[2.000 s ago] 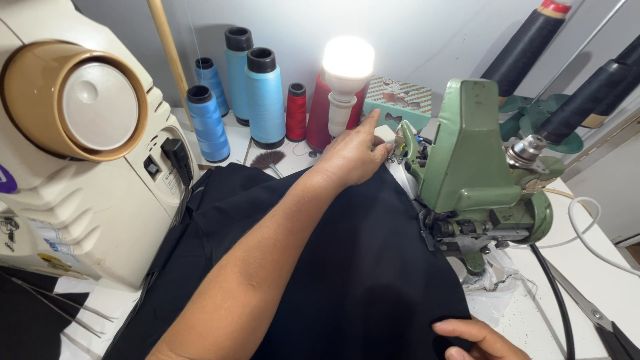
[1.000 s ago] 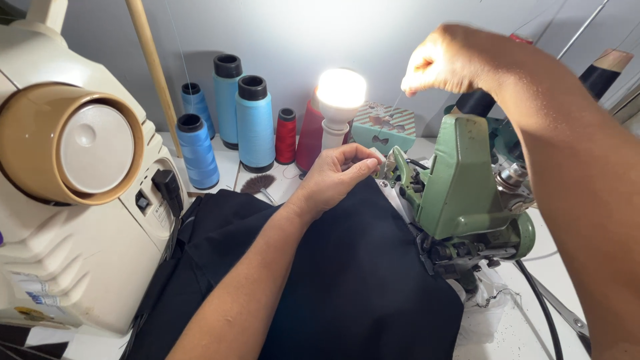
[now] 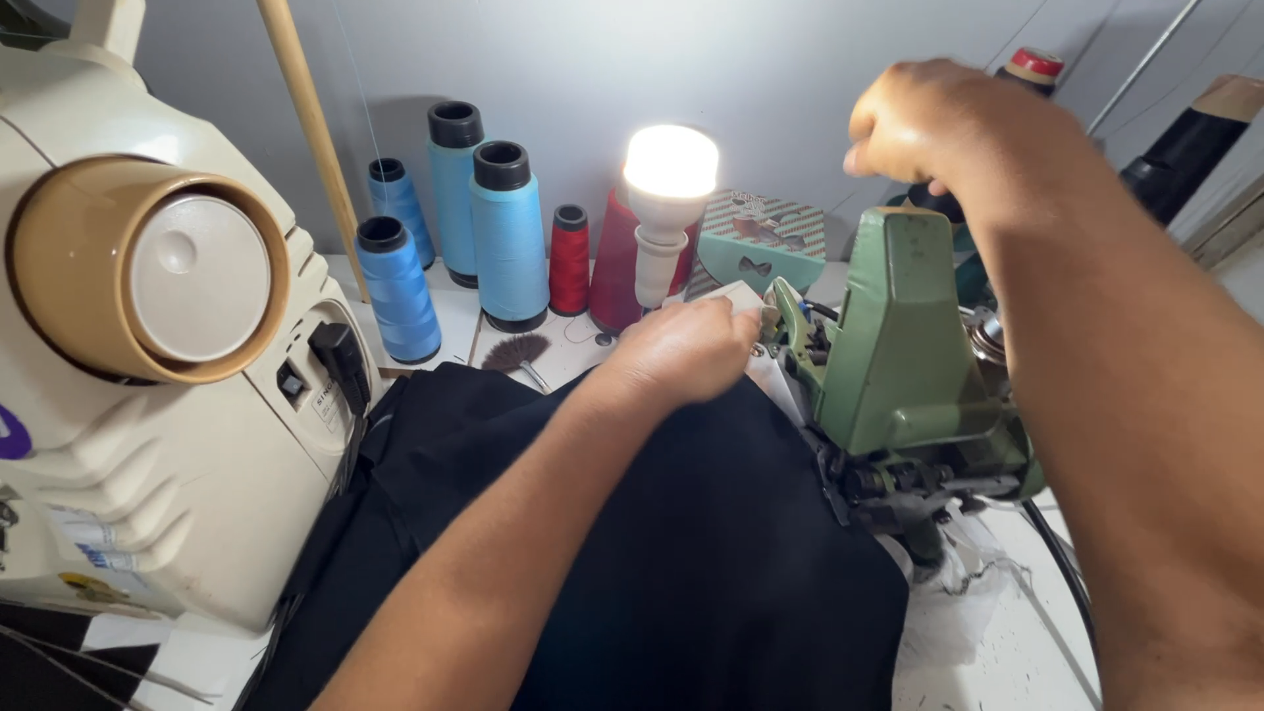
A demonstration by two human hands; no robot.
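Dark fabric [image 3: 691, 533] lies spread across the table and reaches up against a green sewing machine [image 3: 889, 336]. My left hand [image 3: 691, 351] is at the fabric's far edge, just left of the machine's front, fingers bent and their tips hidden from view. Raised above the machine's top, my right hand [image 3: 908, 128] has curled fingers; whether it pinches a thread cannot be made out. A lit bulb [image 3: 671, 163] in a white holder stands behind my left hand.
At the left stands a cream Singer sewing machine [image 3: 197, 464]. Blue thread cones [image 3: 509, 242], a red spool [image 3: 569, 262], a brush [image 3: 518, 353] and a patterned box [image 3: 760, 237] line the back. Dark thread cones [image 3: 1175, 158] rise behind my right arm. A black cable [image 3: 1066, 568] runs at the right.
My right hand has risen from the fabric's lower right to above the green machine. My left hand stays near the machine's front, its fingers now more bent.
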